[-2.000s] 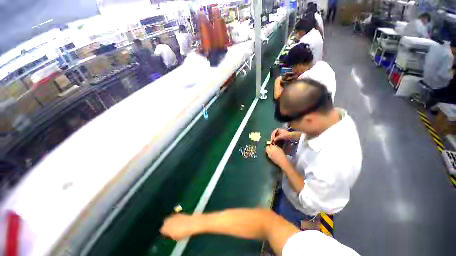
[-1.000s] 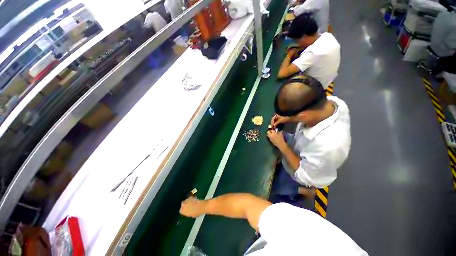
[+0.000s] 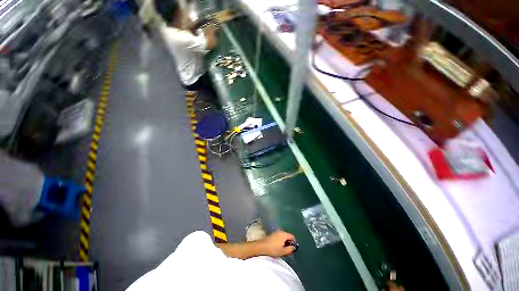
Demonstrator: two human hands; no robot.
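Observation:
My left hand is over the front edge of the dark green bench, with its fingers closed around a small dark item, possibly an electronic unit. My right hand shows only as a blurred bit of skin at the bottom edge, over the green belt. A small unit with a pale block is just beyond it. Whether the hand touches the unit is unclear. Another small unit lies farther up the belt.
A clear plastic bag of small parts lies on the bench beside the whitish rail. Farther up are a dark box, a blue round stool, a metal post and a seated person. A white shelf borders the belt.
The view has swung from one side of the line to the other. The outstretched right arm has left view except for a bit of hand. My left hand with the dark item has come into view.

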